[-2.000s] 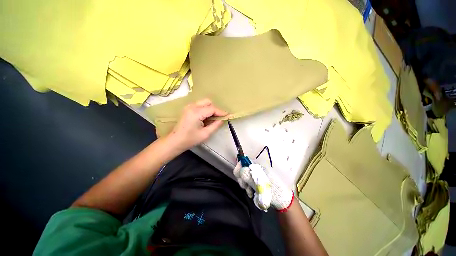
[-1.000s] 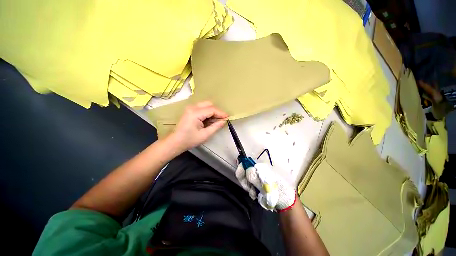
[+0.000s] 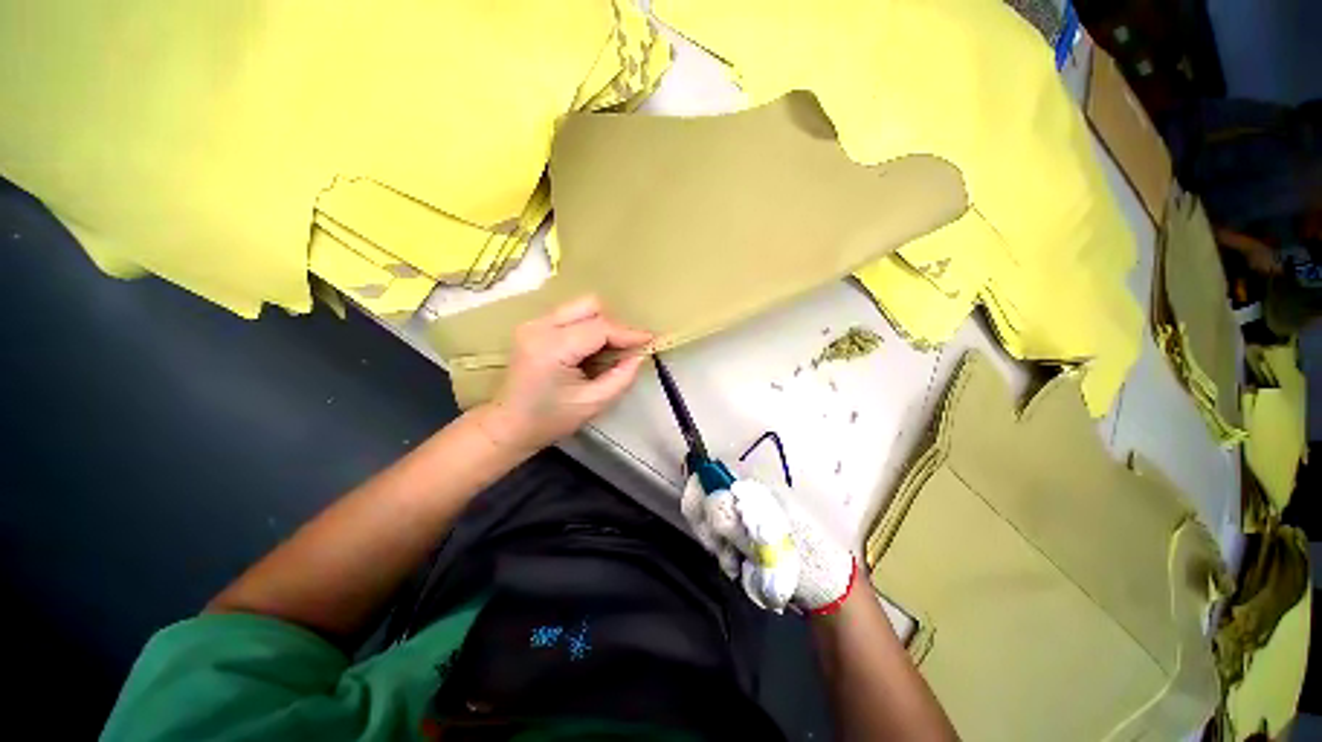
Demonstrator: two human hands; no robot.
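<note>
An olive panel (image 3: 725, 203) lies reverse side up across the table, its near edge running below my fingers. My bare left hand (image 3: 570, 370) pinches this near edge between thumb and fingers. My right hand (image 3: 761, 539), in a white knit glove with a red cuff edge, holds scissors (image 3: 684, 418) with dark blades and teal-blue handles. The blade tips touch or nearly touch the panel edge beside my left fingertips; whether the blades are parted cannot be told. A thin dark cord (image 3: 768, 439) loops beside the glove.
Trimmings (image 3: 848, 345) lie on the pale table (image 3: 783, 380). Yellow panel stacks (image 3: 276, 116) lie at the left and far side. An olive panel stack (image 3: 1029, 536) lies at the right. A black apron (image 3: 580, 580) covers my lap. Part of a person (image 3: 1276, 247) shows at the far right.
The panel has shifted slightly, its rounded right end a little further right. My left hand and the scissor tips have moved slightly left along the edge. Both grips are unchanged.
</note>
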